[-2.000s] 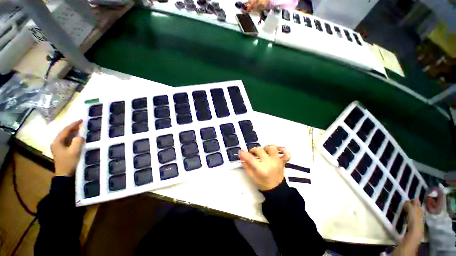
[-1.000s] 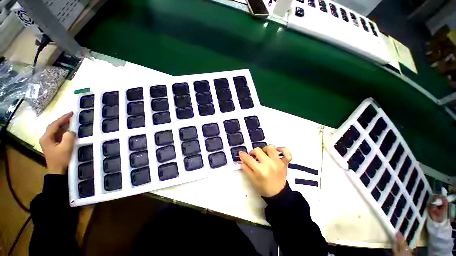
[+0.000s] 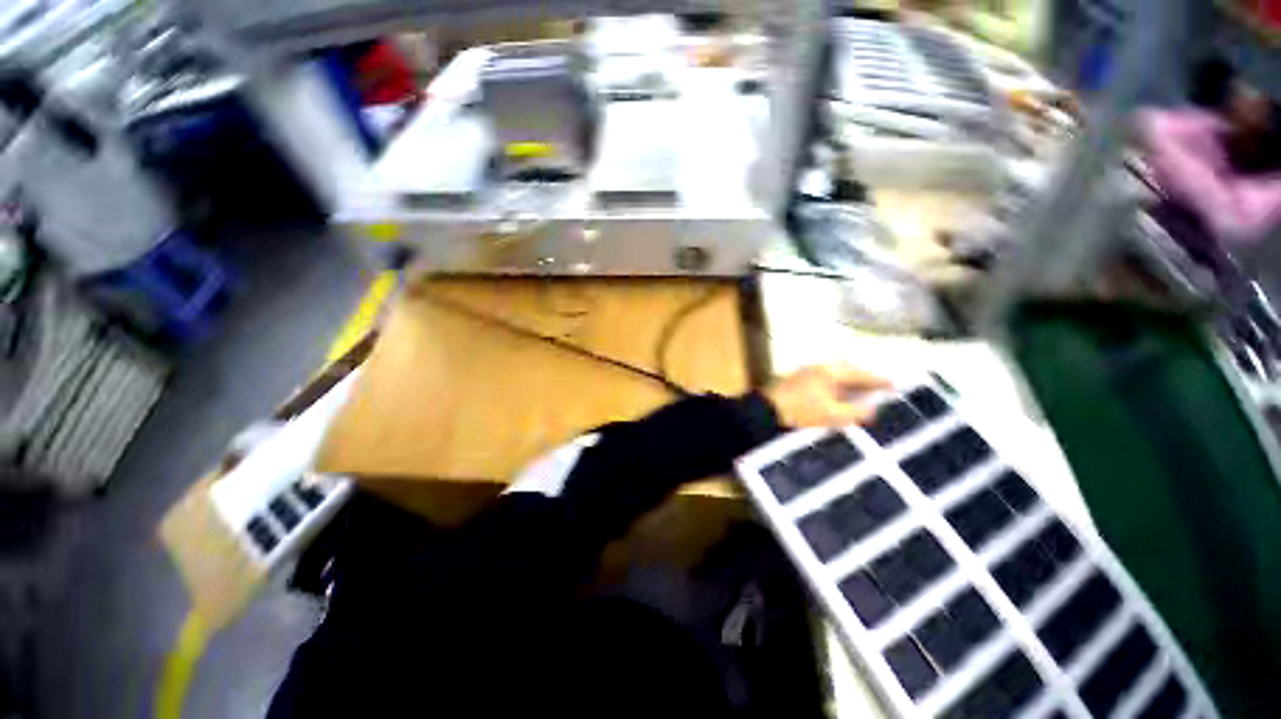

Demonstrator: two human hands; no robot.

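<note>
The white parts tray (image 3: 969,559) with black rounded cases (image 3: 895,573) in its slots lies at the lower right, cut off by the bottom edge. My left hand (image 3: 829,398) is at the tray's far end, its fingers on the rim; the picture is blurred, and how firmly it grips cannot be told. The black sleeve runs from it to the lower middle. My right hand is not in view.
A brown board (image 3: 562,368) and a white machine (image 3: 618,239) stand beyond my arm. Another white tray (image 3: 288,509) with black pieces is at the lower left. A green conveyor (image 3: 1145,464) runs at the right. A person's pink sleeve (image 3: 1194,169) shows at the upper right.
The view has swung strongly to the left. The tray now shows at the lower right, my right hand has left the picture, and my left hand remains at the tray's end.
</note>
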